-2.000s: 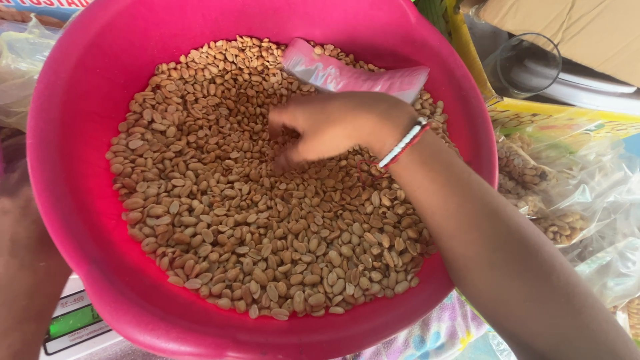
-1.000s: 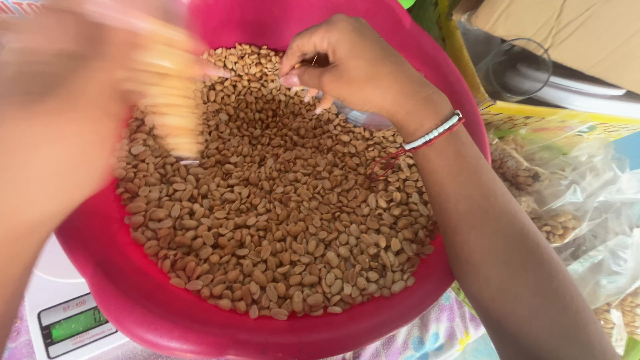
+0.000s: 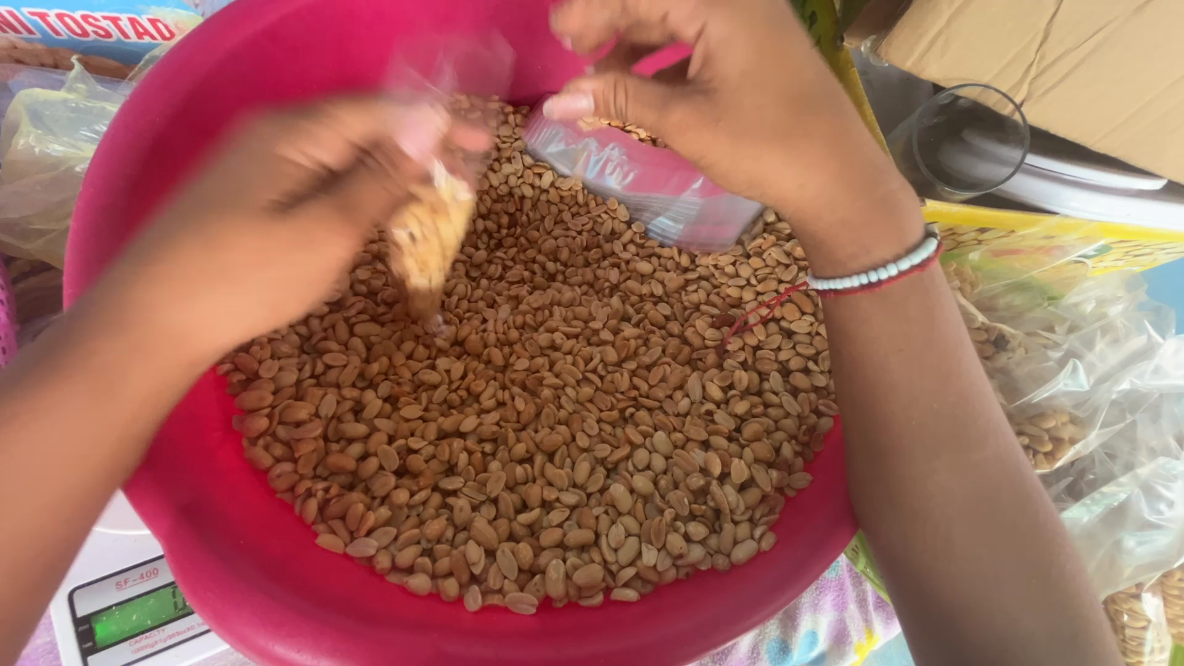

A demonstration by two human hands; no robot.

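Note:
Shelled peanuts [image 3: 555, 416] fill the bottom of a large pink plastic basin [image 3: 222, 592]. My left hand [image 3: 305, 203], blurred by motion, grips the top of a small clear plastic bag with peanuts [image 3: 430, 231] in it, above the left part of the heap. Over the far side of the basin is my right hand [image 3: 703, 92], fingers apart and nothing seen between them; its wrist wears a white bead bracelet [image 3: 874, 276] and a red cord. Just below it, a stack of empty clear plastic bags [image 3: 647, 185] lies on the peanuts.
A digital kitchen scale [image 3: 139, 610] stands at lower left, partly under the basin's edge. Filled clear bags of peanuts [image 3: 1054, 425] lie at right. A drinking glass [image 3: 971, 139] and cardboard [image 3: 1064, 74] are at upper right. Plastic packaging [image 3: 55, 157] lies at upper left.
Two seconds ago my right hand was down in the peanuts; it is now raised at the far side. My left hand has come over the basin with the bag and moved right since one second ago.

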